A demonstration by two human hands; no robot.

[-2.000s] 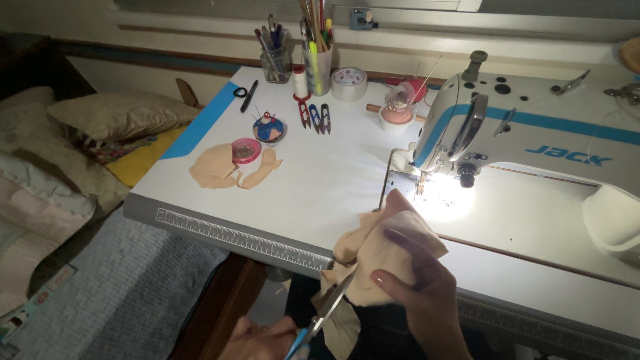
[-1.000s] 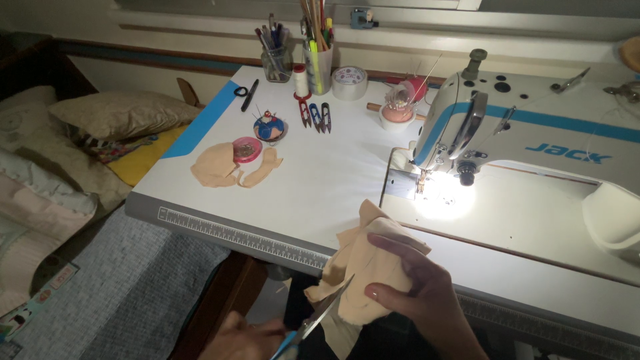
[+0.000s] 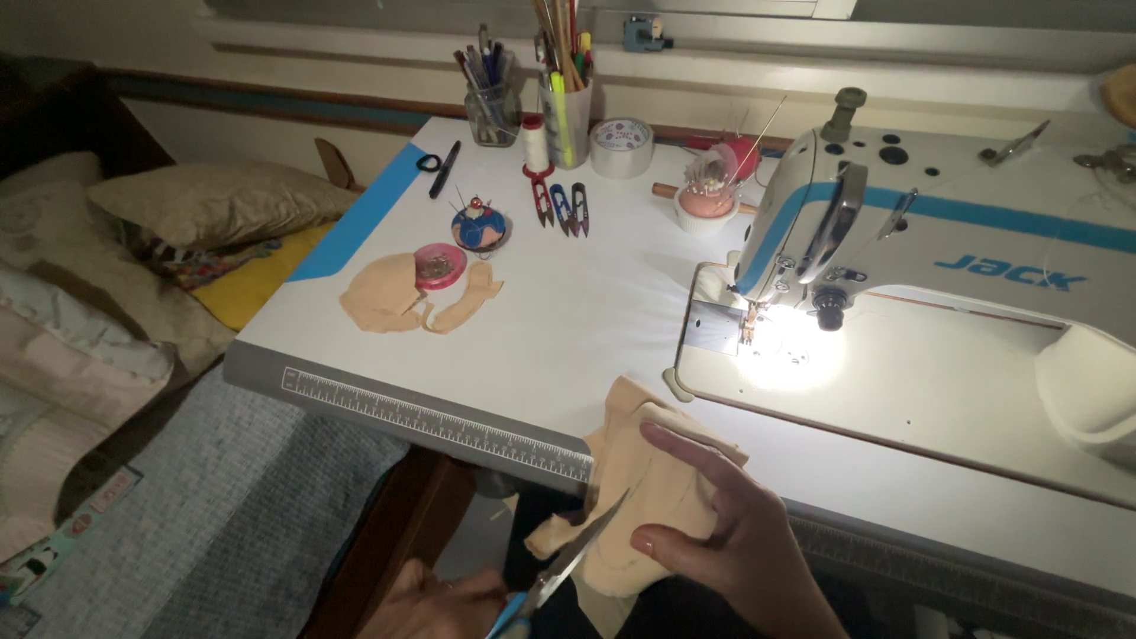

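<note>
My left hand [image 3: 435,602] is closed around the blue handles of a pair of scissors [image 3: 568,555] at the bottom of the view. The steel blades point up and right, with the tip over a layered piece of beige fabric [image 3: 657,497] that bears drawn lines. My right hand [image 3: 732,532] grips this fabric from the right, thumb and fingers spread across its upper face. The piece hangs at the table's front edge; a narrow strip sticks out beside the blades. The lower fingers of my left hand are cut off by the frame.
A Jack sewing machine [image 3: 923,213] stands at right, its lamp lit. On the white table [image 3: 550,328] are beige fabric scraps [image 3: 382,293], a pink pin container [image 3: 440,266], pincushions [image 3: 479,226], thread snips [image 3: 561,209], a tape roll [image 3: 621,147] and pen holders [image 3: 566,124]. A ruler [image 3: 435,424] marks the front edge.
The beige fabric has been turned in my right hand and now shows a broader face with drawn lines. The scissors remain in my left hand, their blades against the fabric's left part.
</note>
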